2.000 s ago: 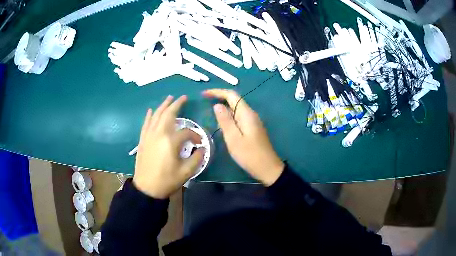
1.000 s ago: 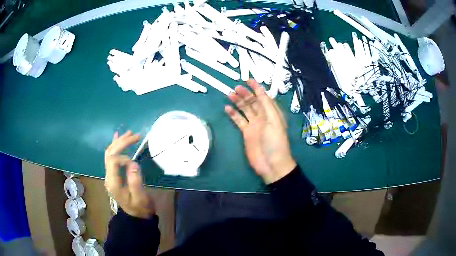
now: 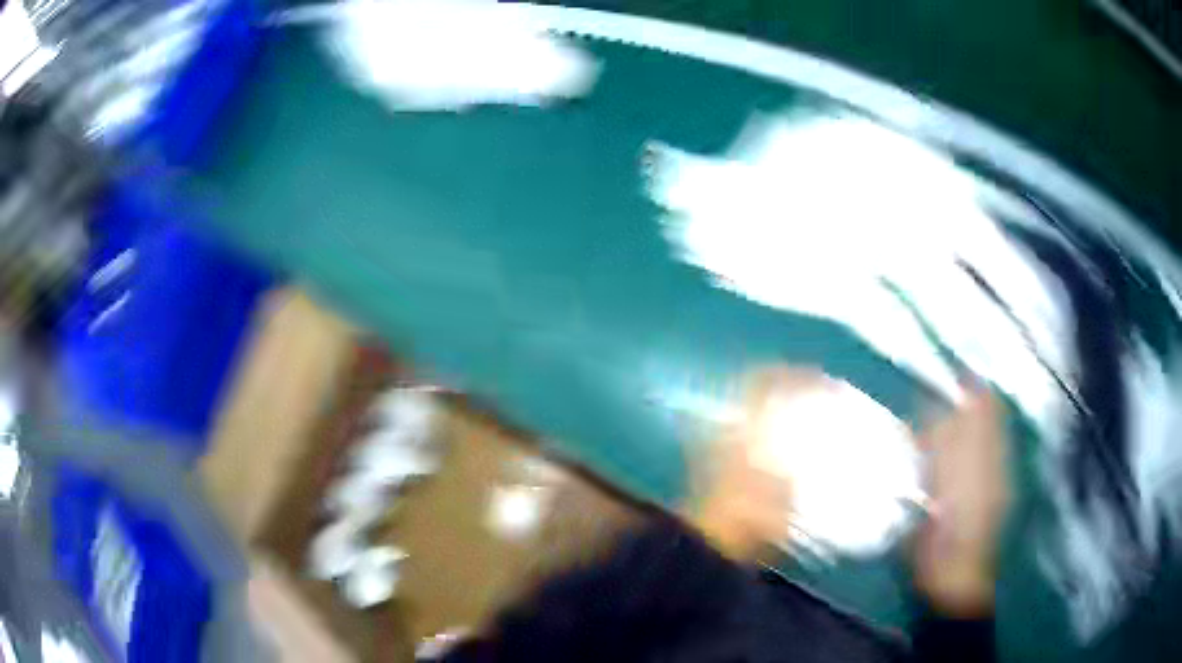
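Note:
The frame is strongly blurred. A round white housing point(image 3: 849, 466) is at the lower right, over the bench's near edge. My left hand point(image 3: 752, 473) is at its left side and overlaps it. My right hand point(image 3: 962, 499) is upright at its right side, close to or touching it. The blur hides the fingers and any grip. No stick or lead can be told on the housing.
A large pile of white sticks point(image 3: 830, 207) lies behind, with the dark cable bundle point(image 3: 1102, 350) to its right. White housings point(image 3: 454, 52) stand at the far left of the green bench point(image 3: 467, 194). An open carton point(image 3: 454, 518) holds white housings below left, beside blue bins point(image 3: 156, 337).
The view has swung left, so bench things sit further right and the carton and blue bins show. My hands have come together at the housing's two sides from being apart.

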